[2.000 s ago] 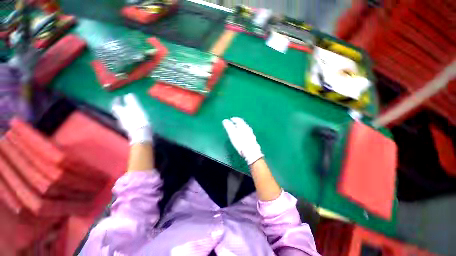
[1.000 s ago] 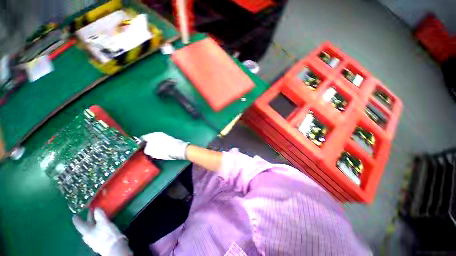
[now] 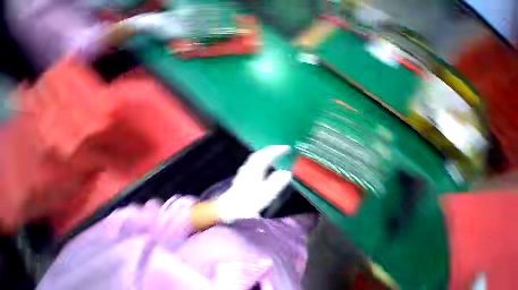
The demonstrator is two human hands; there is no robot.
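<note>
The view is strongly blurred. A green circuit board [image 3: 345, 148] lies on a red foam pad [image 3: 326, 184] on the green bench, right of centre. My left hand [image 3: 255, 184], in a white glove, is at the bench's front edge, just left of the pad. Its thumb and fingers are apart and it holds nothing; blur hides whether the fingertips touch the pad. My right hand is not in view.
Another person's white-gloved hand [image 3: 156, 24] is at a second board on red foam [image 3: 218, 48], upper left. A tote with red pads [image 3: 153, 113] is left. The dark scanner [image 3: 404, 198], a red pad [image 3: 483, 226] and a yellow-black box [image 3: 448, 113] are right.
The view has swung left. My left hand is now off the board's near corner with fingers apart. My right hand, earlier at the board's right corner, has gone out of view.
</note>
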